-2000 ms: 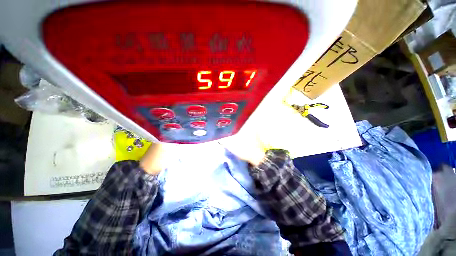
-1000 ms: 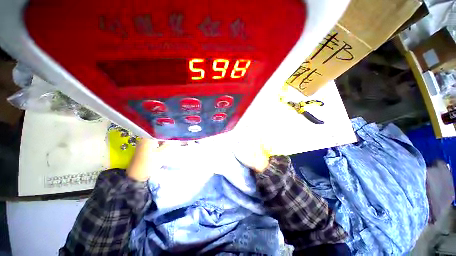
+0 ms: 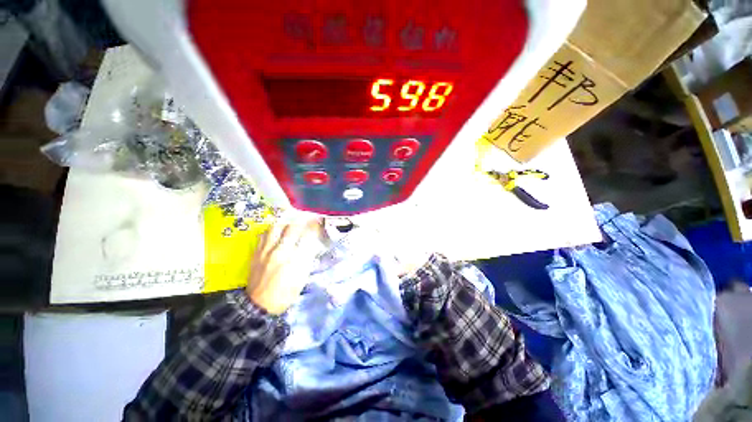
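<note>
The light blue garment (image 3: 354,346) lies across my lap and runs up under the white and red machine head (image 3: 354,49), whose display reads 598. My left hand (image 3: 284,260) lies at the garment's upper left edge below the head, back of the hand up. Its fingertips are near the head's lower edge, and its grip cannot be made out. My right hand (image 3: 406,262) is washed out by glare at the garment's upper right. Only a bit shows before the plaid cuff, and its fingers cannot be told.
A silver button pile (image 3: 239,206) lies left of the head by a yellow patch (image 3: 227,255), with clear plastic bags (image 3: 124,140) further left. Yellow-and-black pliers (image 3: 521,186) and a brown carton (image 3: 569,78) are at right. Another blue garment (image 3: 635,305) hangs at lower right.
The view has shifted, so the machine head sits higher and further right and more of the button pile shows. My left hand has come out further into view. The display still reads 598, up from 597 earlier.
</note>
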